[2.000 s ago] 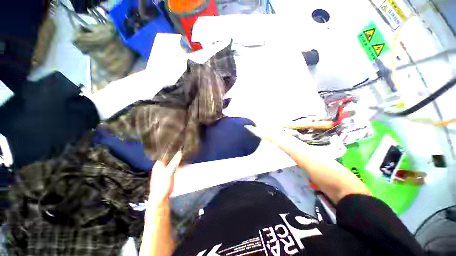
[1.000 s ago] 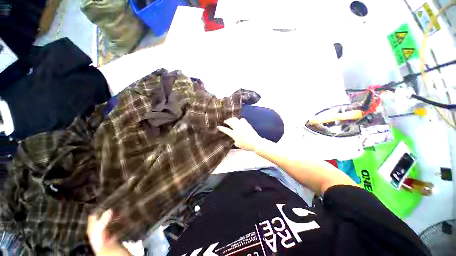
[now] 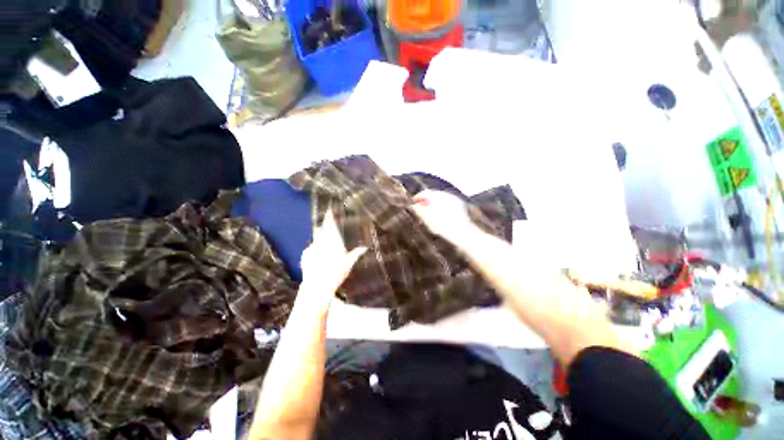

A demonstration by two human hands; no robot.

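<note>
A brown and cream plaid garment (image 3: pixel 387 236) lies bunched across the navy padded board (image 3: pixel 279 219) in front of me. My left hand (image 3: pixel 328 256) is at the garment's left edge, with thumb and fingers apart, touching the cloth. My right hand (image 3: pixel 437 210) has its fingertips on the upper middle of the garment and appears to pinch a fold; the motion blur hides the exact grip. The garment's right end reaches past my right forearm, which covers part of it.
A large plaid pile (image 3: pixel 163 318) lies at the left, with black garments (image 3: pixel 163 146) beyond it. A steam iron (image 3: pixel 623 285) rests at the white table's (image 3: pixel 533 129) right side. A blue crate (image 3: pixel 339 64) and a red-orange object (image 3: pixel 425 43) stand behind. A green sheet (image 3: pixel 688 344) is at lower right.
The plaid garment, spread wide towards the left pile, is now gathered on the board. My left hand has moved up and right from the lower left. More of the navy board shows at left.
</note>
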